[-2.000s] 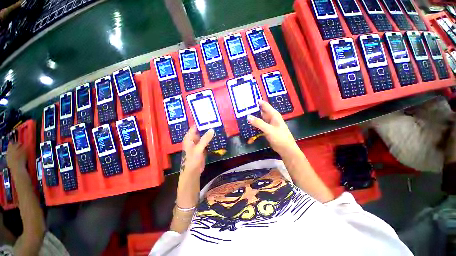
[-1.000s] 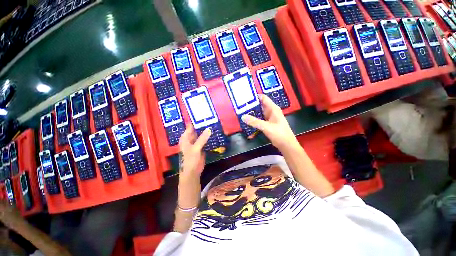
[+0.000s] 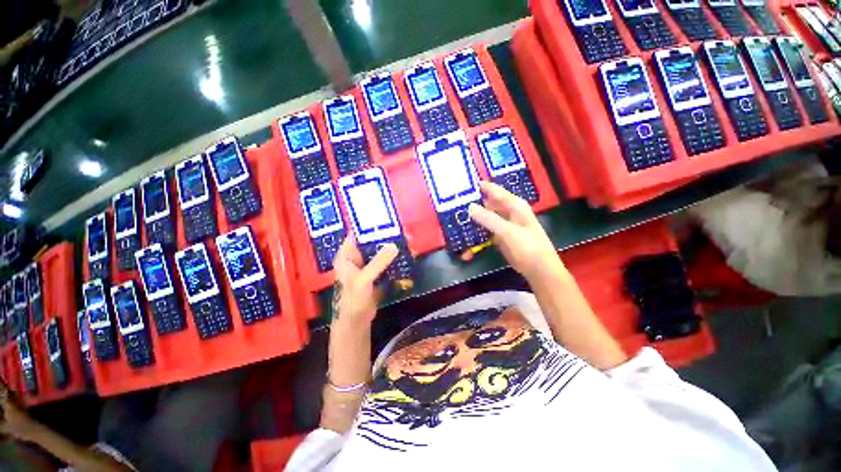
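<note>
My left hand (image 3: 361, 274) holds a keypad phone (image 3: 372, 207) with a plain white screen, its thumb on the keypad. My right hand (image 3: 510, 226) holds a second keypad phone (image 3: 450, 171), also with a white screen, its thumb beside the centre key. Small yellow covers show at fingertips under both phones. Both phones are tilted over the front row of a red phone tray (image 3: 412, 202). Other phones with blue screens lie in that tray, a full row at the back and one at each front end. The fingers behind the phones are mostly hidden.
A red tray of phones (image 3: 198, 355) lies to the left, with another beyond it. Stacked red trays (image 3: 604, 184) with phones stand at right. A lower red tray (image 3: 703, 348) holds dark items. Another person's arm (image 3: 46, 441) shows bottom left. A shiny green surface (image 3: 267, 55) lies behind.
Both hands still hold the same white-screen phones, with small shifts. My right thumb has moved slightly on its phone. The other person's hand at far left has drawn back from the tray there.
</note>
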